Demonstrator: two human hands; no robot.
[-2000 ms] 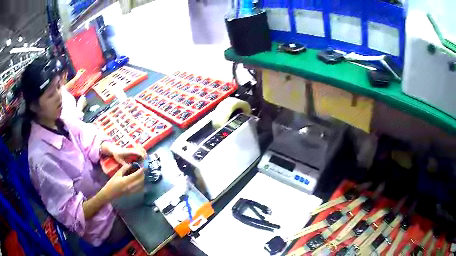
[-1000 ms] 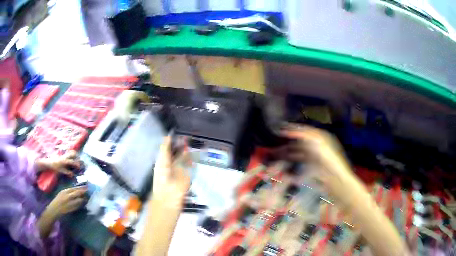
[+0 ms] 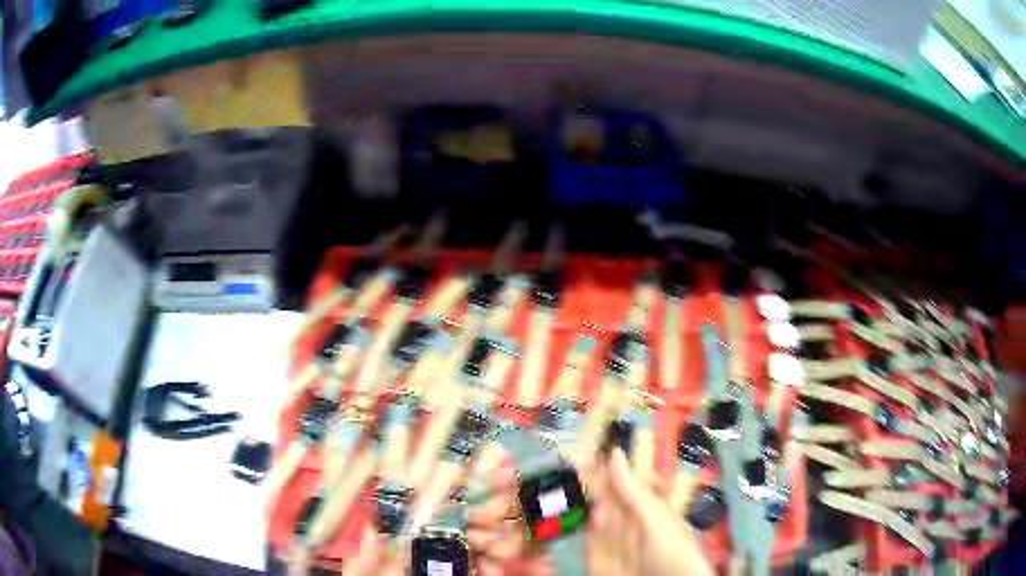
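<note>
A square black smartwatch (image 3: 551,501) shows a lit screen with white, red and green blocks, between my two hands at the bottom centre. A second lit smartwatch (image 3: 439,554) sits lower left, between the blurred fingers of my left hand (image 3: 486,512). My right hand (image 3: 644,523) is at the first watch's right side and appears to grip it; its fingertips are blurred. Rows of watches with pale straps lie around and behind my hands on red-orange trays (image 3: 596,295). The lower parts of both hands are cut off by the bottom edge.
At left are a white paper sheet (image 3: 180,495) with a loose black strap (image 3: 186,411), a digital scale (image 3: 214,281) and a bulky white machine (image 3: 96,321). Blue bins (image 3: 617,158) stand behind the trays. A green-edged shelf (image 3: 518,20) overhangs the back.
The view has swung right, from the other worker and scale to the watch trays. My hands, apart and raised one second ago, are now close together low over the trays with two lit watches.
</note>
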